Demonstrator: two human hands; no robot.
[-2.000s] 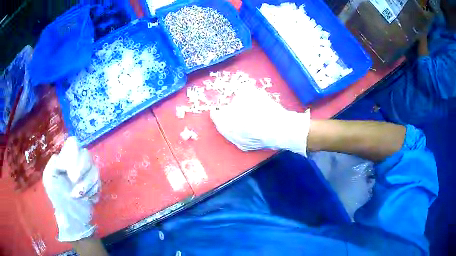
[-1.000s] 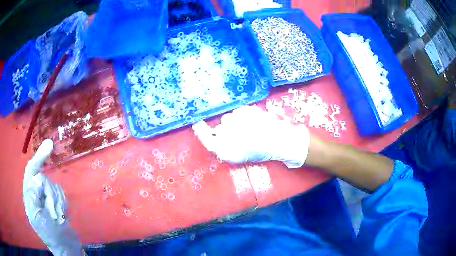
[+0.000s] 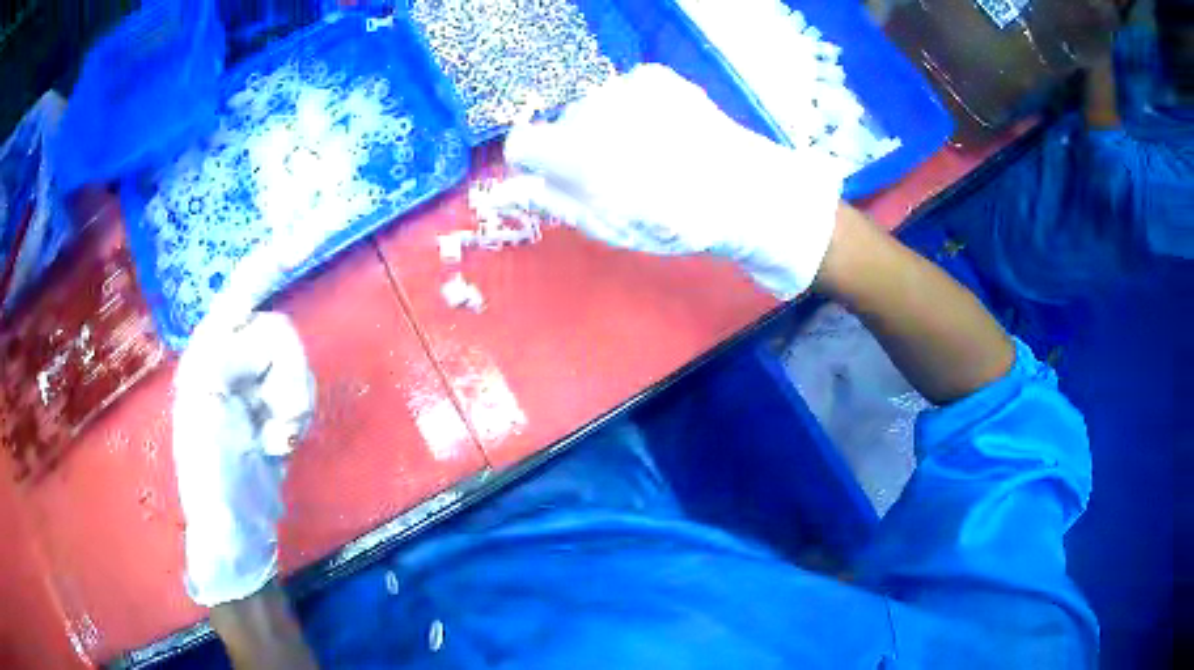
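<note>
My left hand (image 3: 249, 419), in a white glove, is at the left over the table, just in front of the ring tray. Its fingers are curled with a small thing at the fingertips that I cannot make out. My right hand (image 3: 681, 177), in a white glove, is over the white moulded bodies, by the front edge of the grainy bin. Its fingertips are overexposed, so I cannot tell if it holds anything. White moulded bodies (image 3: 461, 291) lie on the red-pink table, partly hidden by my right hand. Clear rings fill the blue tray (image 3: 452, 177).
A bin of grainy metallic-looking parts (image 3: 504, 59) stands behind my right hand. A long blue bin (image 3: 917, 124) with white pieces is at the right. A red-brown tray (image 3: 79, 353) is at the left. A carton (image 3: 976, 66) is at the upper right, near a person in a blue smock (image 3: 1152, 170).
The view has swung to the right since a second ago. My right hand has moved from the ring tray's front edge to the white bodies. My left hand is now closer to the ring tray, its fingers curled.
</note>
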